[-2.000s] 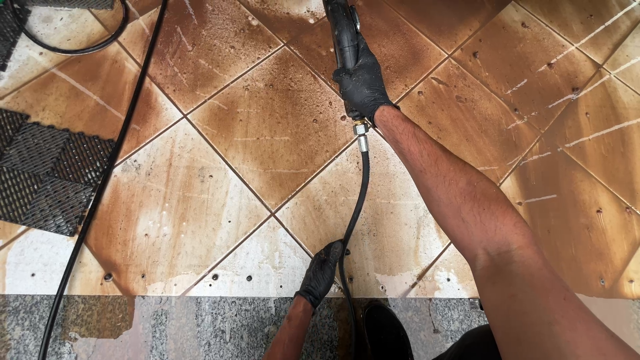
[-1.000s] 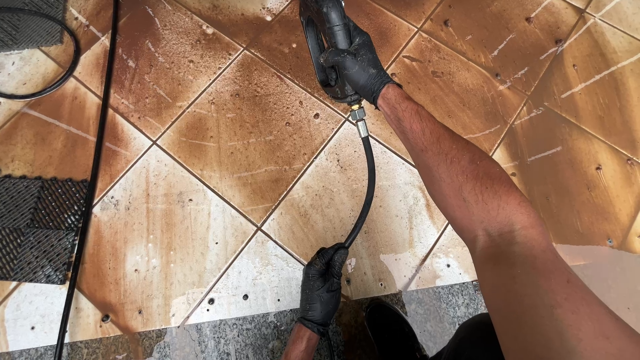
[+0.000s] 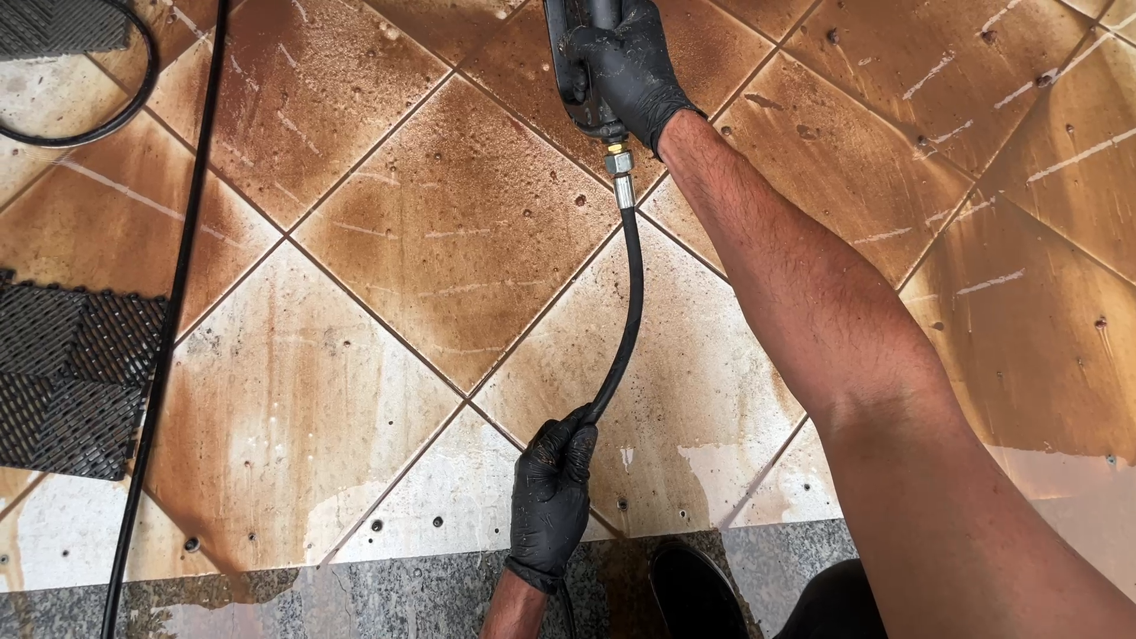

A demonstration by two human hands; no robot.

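My right hand [image 3: 626,75], in a black glove, is closed on the handle of a black spray gun [image 3: 568,67] at the top centre; the front of the gun lies outside the view. A metal coupling [image 3: 619,166] joins the gun to a black hose [image 3: 632,302], which curves down to my left hand. My left hand [image 3: 550,493], also gloved in black, grips this hose at the lower centre. Beneath both hands are wet, brown-stained floor tiles [image 3: 461,240] laid diagonally.
Black grid mats [image 3: 75,382] lie at the left, with another mat [image 3: 62,27] in the top left corner. A long black hose [image 3: 182,257] runs down the left side beside a looped hose [image 3: 133,102]. Speckled grey stone [image 3: 399,590] borders the tiles, near a dark shoe [image 3: 697,590].
The gun and my right hand have moved toward the top edge since one second ago. The hose between my hands stays curved, and both hands keep their hold. The view has shifted somewhat.
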